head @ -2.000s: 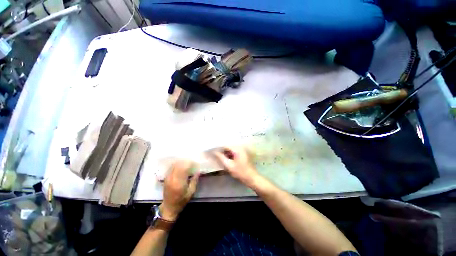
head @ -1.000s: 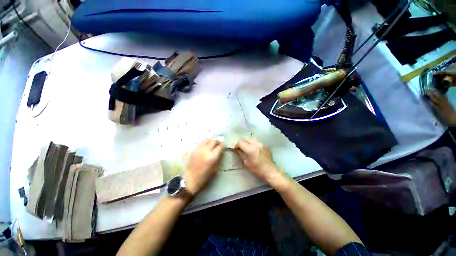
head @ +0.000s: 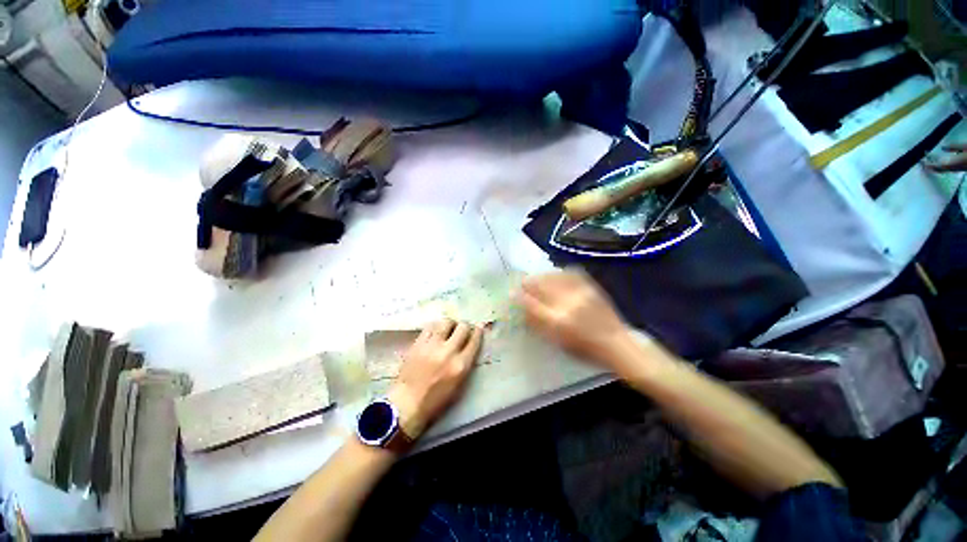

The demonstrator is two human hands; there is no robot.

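A beige fabric piece (head: 390, 345) lies flat near the table's front edge, partly under my left hand (head: 437, 362). My left hand presses on it with its fingers; the rest of the piece is hidden by the hand. My right hand (head: 567, 309) is blurred, just right of my left hand and off the piece; its finger state is unclear. A wide beige piece or small pile (head: 258, 402) lies to the left. The steam iron (head: 628, 212) stands on a black cloth (head: 732, 286) at the right, with no hand on it.
Stacks of grey-brown cut pieces (head: 146, 450) lie at the left. A tied bundle (head: 278, 196) is at the upper middle. A phone (head: 39, 206) lies far left. A blue padded arm (head: 371, 42) runs along the back. Another person's hand (head: 947, 159) shows at the far right.
The view has shifted right. My hands were together on the fabric; my right hand has moved away to the right, while my left stays down on the piece.
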